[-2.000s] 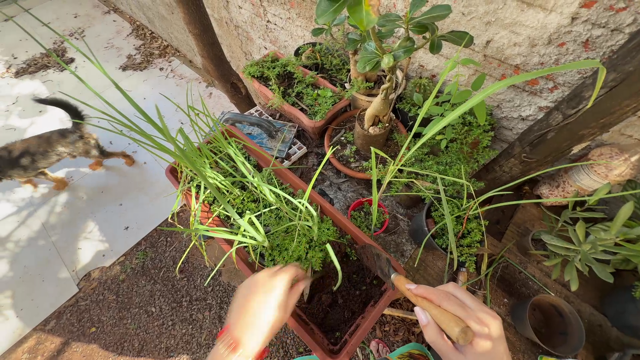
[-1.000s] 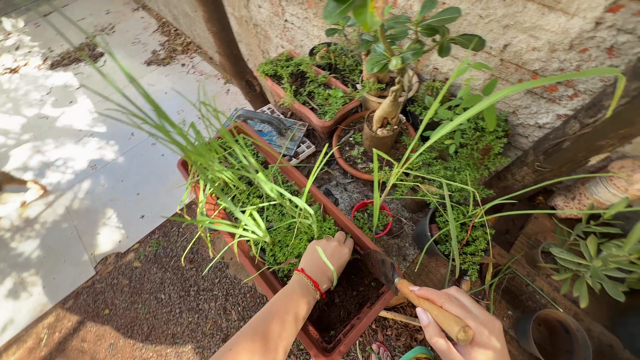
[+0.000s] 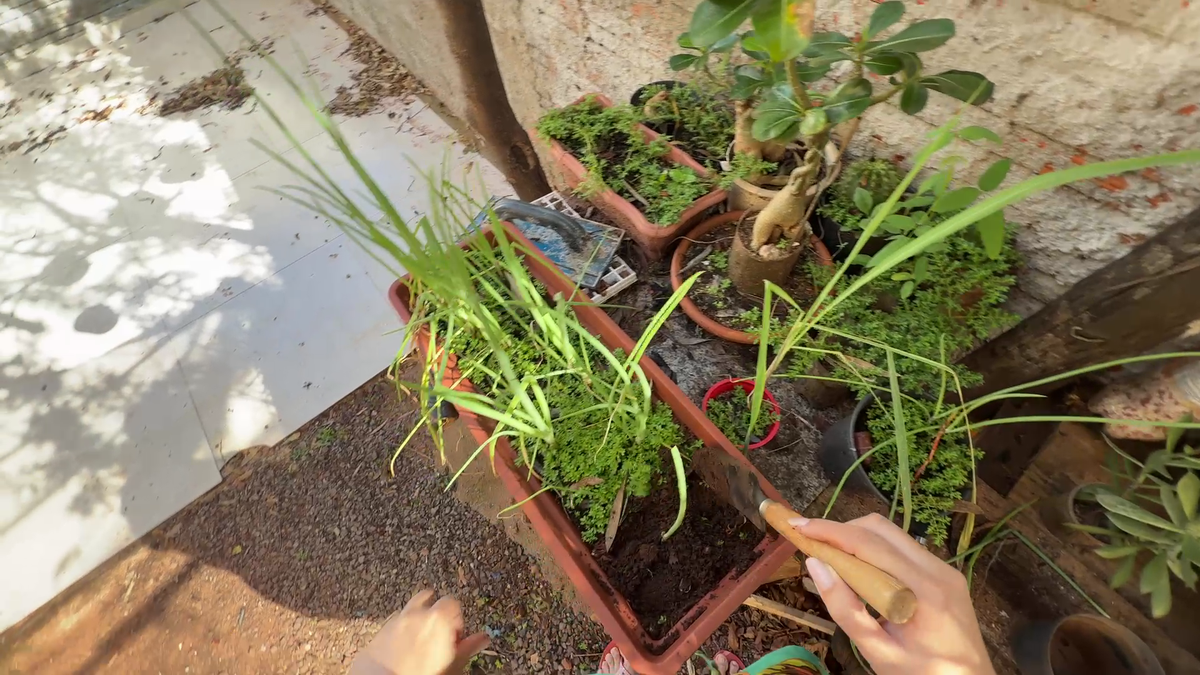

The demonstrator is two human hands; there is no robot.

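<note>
A long terracotta-coloured planter box runs diagonally through the middle, with long-leaved plants and low green groundcover in it. Dark soil lies bare at its near end. My right hand holds the wooden handle of a garden trowel; the metal blade rests over the planter's right rim, partly inside. My left hand is over the gravel, left of the planter's near end, its fingers partly curled. I see nothing in it, though the frame's lower edge cuts it off.
A small red-rimmed pot and a black pot stand right of the planter. Behind are another planter, a potted thick-stemmed plant and a blue hand float. A wooden post leans by the wall. Feet show below.
My left hand has left the planter's soil and moved down and left, outside the box. My right hand still holds the trowel at the rim. The animal on the paving at left is out of view.
</note>
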